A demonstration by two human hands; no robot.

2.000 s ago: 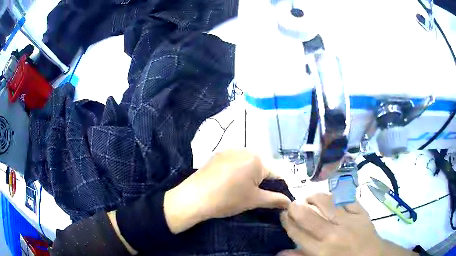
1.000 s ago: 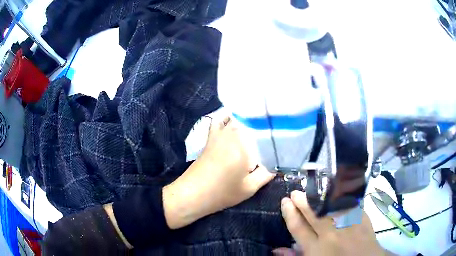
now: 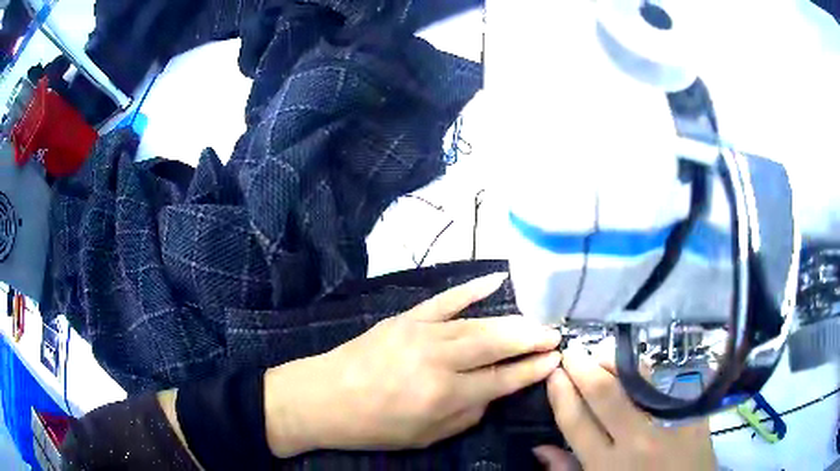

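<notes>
Dark checked cloth (image 3: pixel 276 202) lies rumpled at left and centre, and a flatter part runs under my hands to the needle area. My left hand (image 3: pixel 414 377) lies flat on it, fingers stretched toward the presser foot. My right hand (image 3: pixel 626 423) rests on the cloth just right of my left fingertips, partly hidden by the curved metal guard (image 3: pixel 737 276). The white sewing machine head (image 3: pixel 589 138) with a blue stripe stands above. The presser foot (image 3: pixel 576 336) is small and partly hidden by fingers.
Green and blue thread snips (image 3: pixel 763 419) lie right of the machine head, partly covered. A red container (image 3: pixel 57 133) is at far left. Loose dark threads (image 3: pixel 433 244) lie on the white table beyond my left hand. A grey vented box (image 3: pixel 23 230) stands at the left edge.
My left hand has opened out flat with fingers extended over the cloth. The cloth edge now lies straight behind it. The machine head appears larger and further right in view, covering more of the snips.
</notes>
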